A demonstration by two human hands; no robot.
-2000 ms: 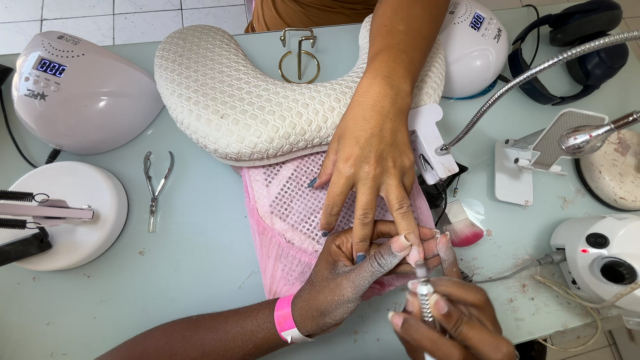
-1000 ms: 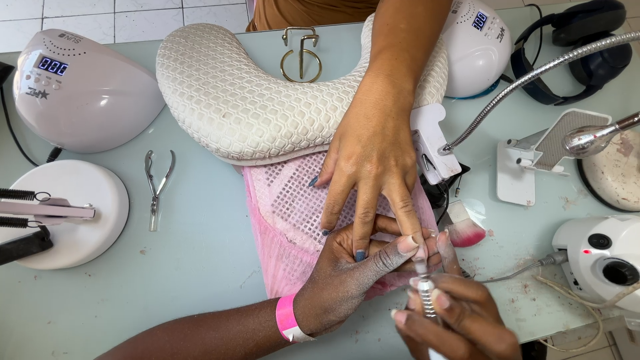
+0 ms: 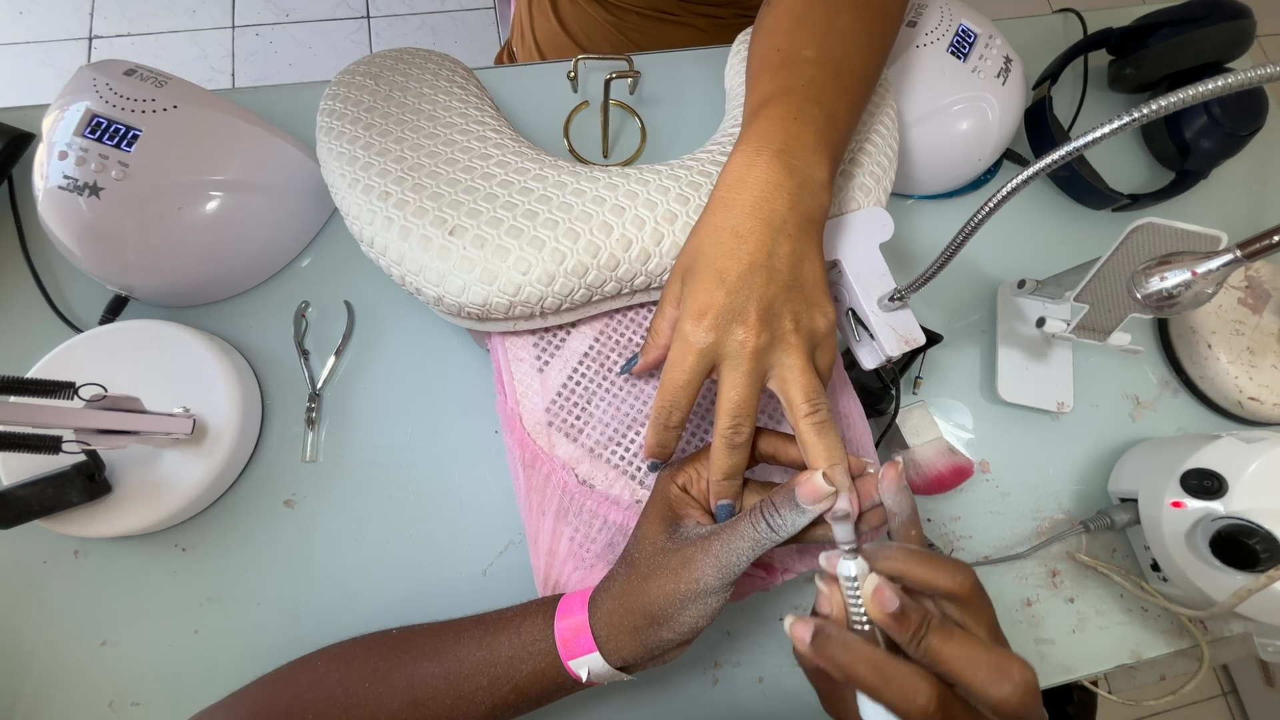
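Observation:
My left hand (image 3: 690, 560), dusty and with a pink wristband (image 3: 578, 640), grips a finger of another person's hand (image 3: 755, 300) between thumb and fingers. That hand comes from the far side, palm down, with blue-grey polish on several nails. In my right hand (image 3: 920, 620) is an electric nail drill handpiece (image 3: 853, 590), its bit at the tip of the held finger; the exact contact is blurred. Beneath the hands lies a dust collector (image 3: 610, 390) with a perforated top, covered in pink mesh. The other person's forearm crosses a white textured hand-rest cushion (image 3: 480, 210).
Left of the cushion are a nail lamp (image 3: 180, 190), cuticle nippers (image 3: 315, 380) and a round white lamp base (image 3: 190, 430). On the right are a second nail lamp (image 3: 950, 100), headphones (image 3: 1060, 120), a flexible metal arm (image 3: 1040, 165), a phone stand (image 3: 1035, 350), a pink-tipped brush (image 3: 935, 462) and the drill's control unit (image 3: 1200, 520).

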